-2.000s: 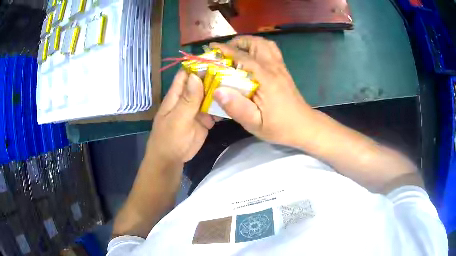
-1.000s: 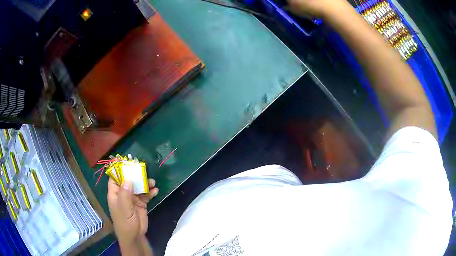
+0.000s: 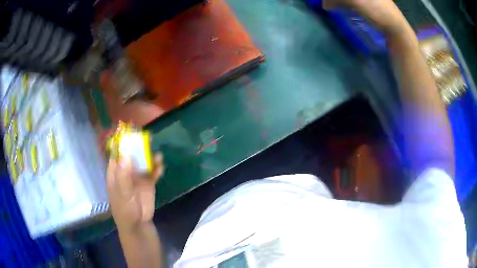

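Observation:
My left hand (image 3: 132,194) holds a fanned bunch of lithium polymer pouch cells (image 3: 134,148) upright above the green bench, near the front corner of the welder base block (image 3: 193,49). Red shows blurred at the left edge of the cells. A loose red lead wire (image 3: 209,144) lies on the bench to the right of the cells. My right hand (image 3: 366,6) is at the top edge of the picture, over a blue bin. It is cut off and its fingertips are hidden, so I cannot tell what it holds. The picture is blurred.
Stacked white blister trays (image 3: 63,183) with yellow-edged cells stand at the left. The dark metal welder arm (image 3: 123,70) is at the upper left. A blue bin with rows of small gold-white pieces (image 3: 444,70) is at the right edge. The green bench's front edge (image 3: 251,158) runs diagonally.
Two seconds ago both hands held the cells; since then my right hand has let go and reached to the upper right. In the last second the view has shifted and blurred.

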